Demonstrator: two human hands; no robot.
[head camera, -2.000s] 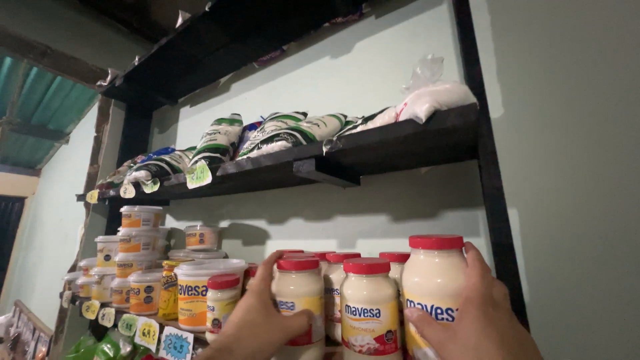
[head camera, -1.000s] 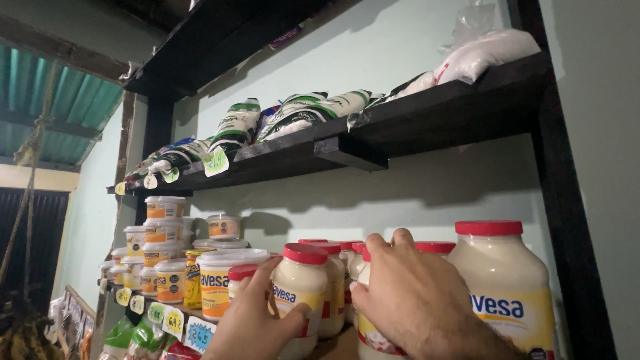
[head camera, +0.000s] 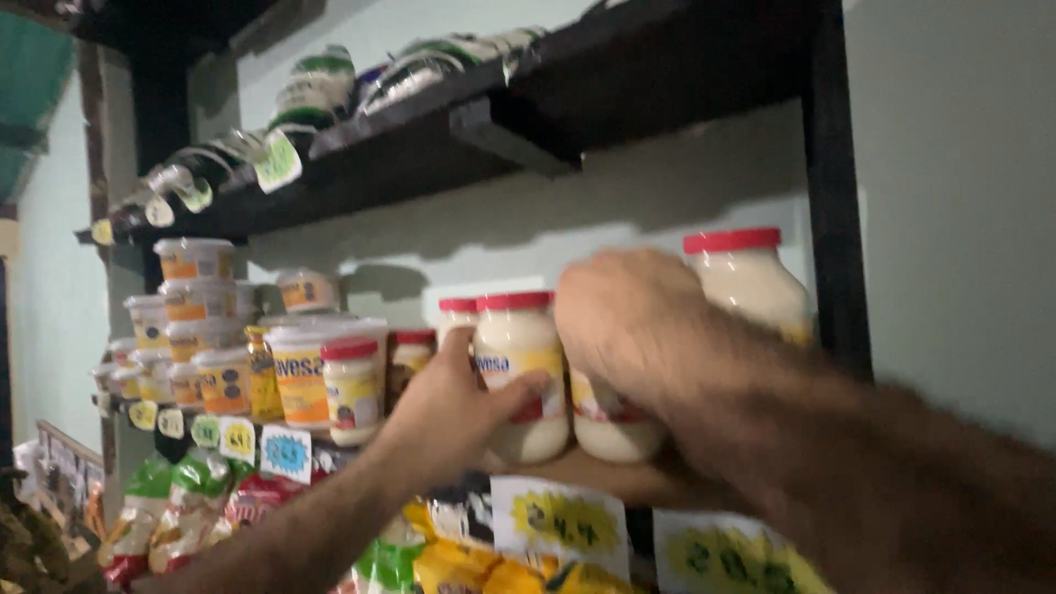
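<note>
Red-lidded mayonnaise jars stand on the middle shelf. My left hand (head camera: 462, 396) is around the left side of a medium Mavesa jar (head camera: 524, 412), thumb across its front. My right hand (head camera: 631, 318) covers the top of the neighbouring jar (head camera: 615, 429); its fingers are hidden, so its hold is unclear. Behind my right wrist stands a larger jar (head camera: 738, 276). Left of my left hand are a small mayonnaise jar (head camera: 351, 392) and a big white-and-orange tub (head camera: 297, 371).
Stacked margarine tubs (head camera: 198, 301) stand at the left. Above, a black shelf (head camera: 396, 140) holds green-and-white bags (head camera: 313, 91). Price cards (head camera: 569, 524) hang from the middle shelf's edge over colourful bags (head camera: 462, 565). A black upright (head camera: 837, 206) bounds the shelves at the right.
My right hand was on the large jar at the right two seconds ago; it has moved left from there onto a smaller jar. My left hand remains at a medium jar.
</note>
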